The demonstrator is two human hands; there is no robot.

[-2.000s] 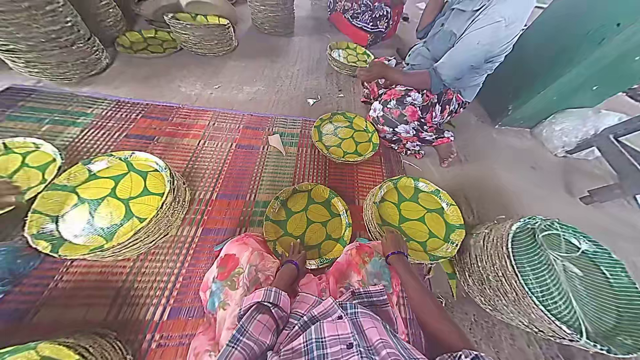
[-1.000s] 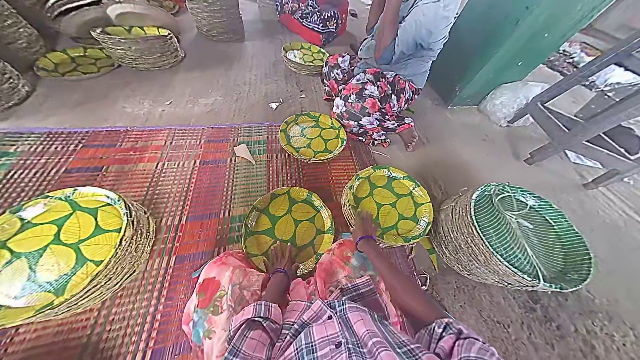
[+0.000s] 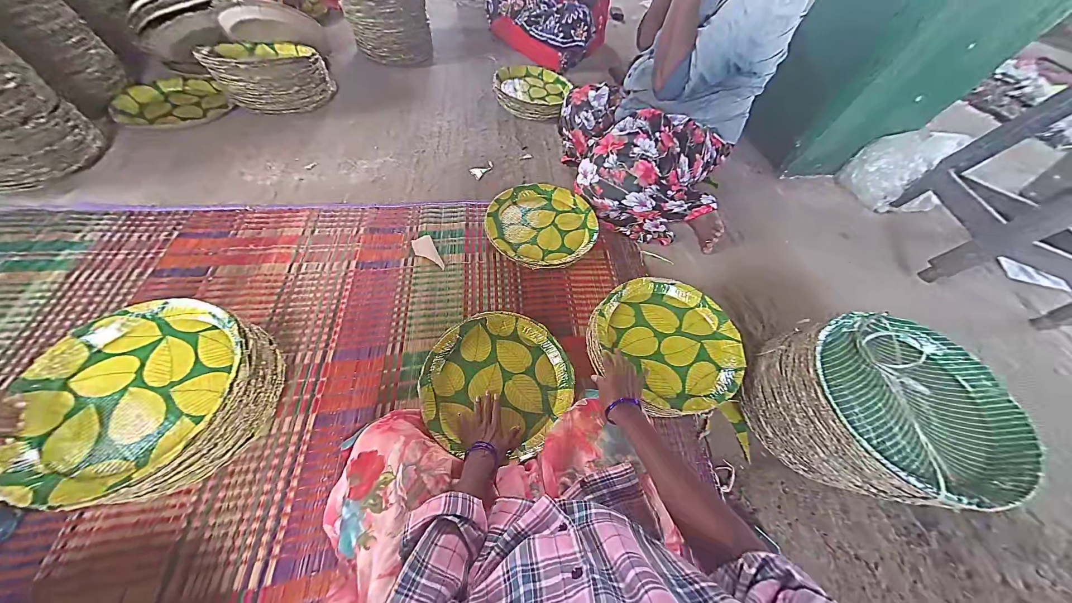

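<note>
A round plate with a yellow and green leaf pattern [image 3: 494,356] lies in front of my lap, and my left hand [image 3: 488,429] rests palm down on its near part with fingers spread. To its right a short stack of similar leaf-patterned plates [image 3: 678,343] stands on the mat's edge. My right hand [image 3: 619,381] lies on the near left rim of that stack. Both wrists carry dark blue bangles. Farther off on the mat is another leaf-patterned plate [image 3: 542,224]. Whether either hand grips a rim is hard to see.
A tall stack of leaf-patterned plates [image 3: 126,394] is at left, touched by another person's hand at the frame edge. On the right lies a woven stack topped with green mesh [image 3: 921,410]. A person in floral cloth [image 3: 645,172] sits ahead, near a green pillar [image 3: 888,75].
My right hand has moved from the near edge onto the rim of the right stack since the oldest frame. The view has shifted. The left hand stays on its plate.
</note>
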